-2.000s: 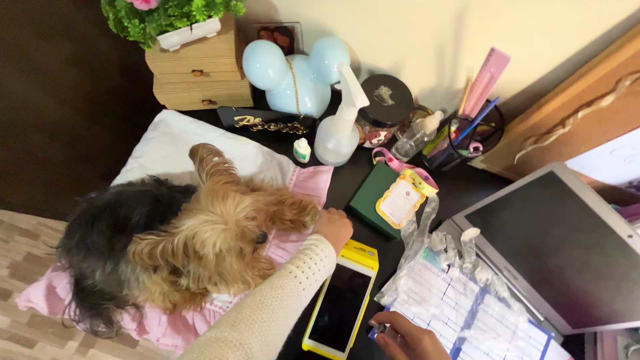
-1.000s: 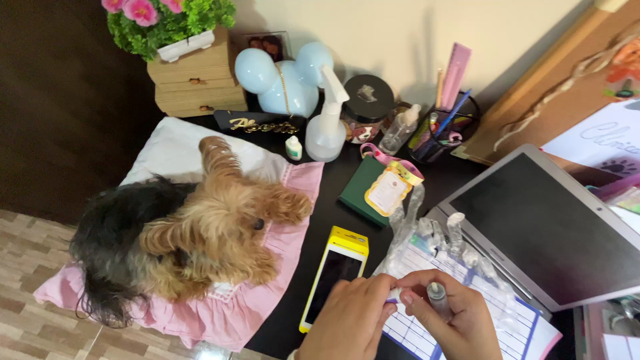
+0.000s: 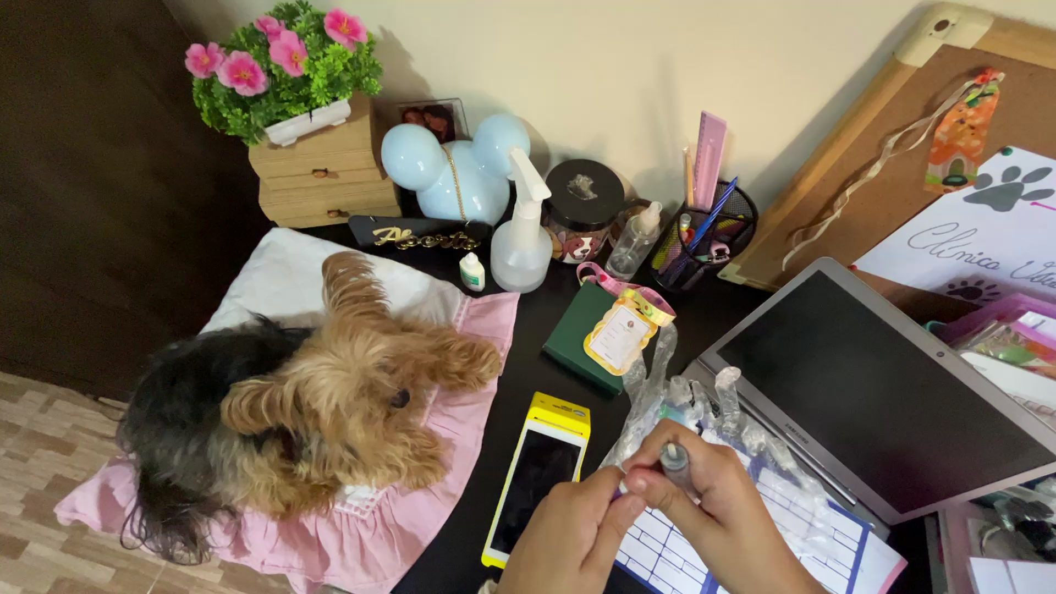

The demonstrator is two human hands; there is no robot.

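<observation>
My left hand (image 3: 569, 528) and my right hand (image 3: 701, 495) meet above the papers at the lower middle. A small, clear glass or plastic tube (image 3: 675, 462) with a greyish end is held in my right hand. My left fingertips pinch a small purplish piece (image 3: 622, 487) against the right fingers; what it is cannot be told. A card payment terminal with a yellow case (image 3: 536, 478) lies just left of my hands. Further left, a small dog (image 3: 363, 396) with tan and black fur lies on a pink and white cloth (image 3: 462, 470).
An open laptop (image 3: 891, 388) stands at the right, beside printed sheets (image 3: 660, 553) and crumpled clear plastic (image 3: 718, 396). Behind are a green box (image 3: 577, 338) with a yellow tag (image 3: 619, 334), a spray bottle (image 3: 521, 247), a jar (image 3: 582, 206) and a mesh pen holder (image 3: 709, 239).
My left hand, at the top of the payment terminal two seconds ago, has come over to my right hand, and the two now touch. The dog stays lying on the cloth.
</observation>
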